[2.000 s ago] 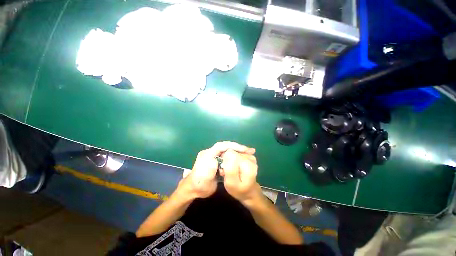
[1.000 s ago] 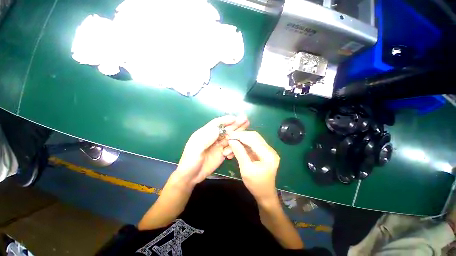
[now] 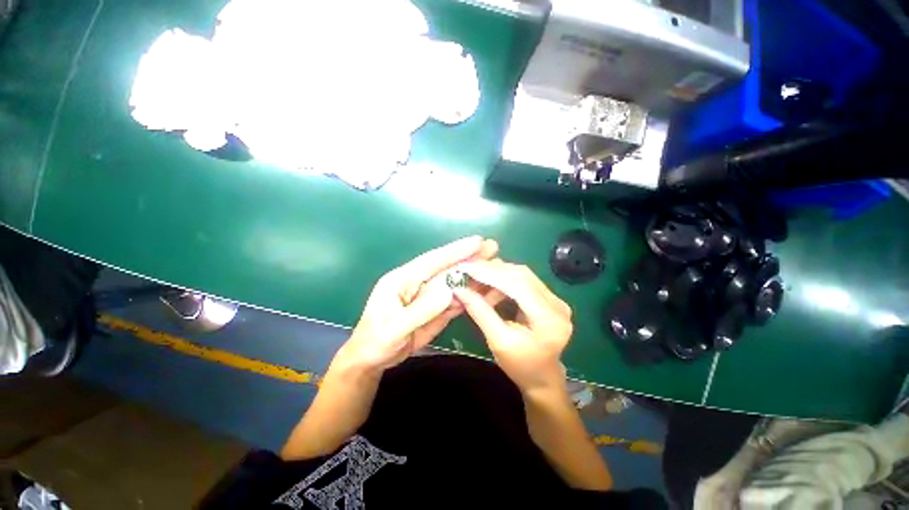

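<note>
A fingertip-sized piece, pale and dark, perhaps a small circuit board or metal fitting, is held between both hands over the green bench near its front edge. My left hand is half cupped around its left side, palm turned inward. My right hand pinches it from the right with thumb and index finger. The fingers hide much of the piece, so its exact shape cannot be told.
An overexposed white heap lies at the back left. A silver-grey screw feeder stands at the back. One black disc lies before it, with a black pile to the right. A blue bin is behind. Another person's sleeve shows lower right.
From a closed grip near the bench edge, both hands have moved slightly forward and opened around the small piece, which now shows between the fingertips. The camera view has shifted a little.
</note>
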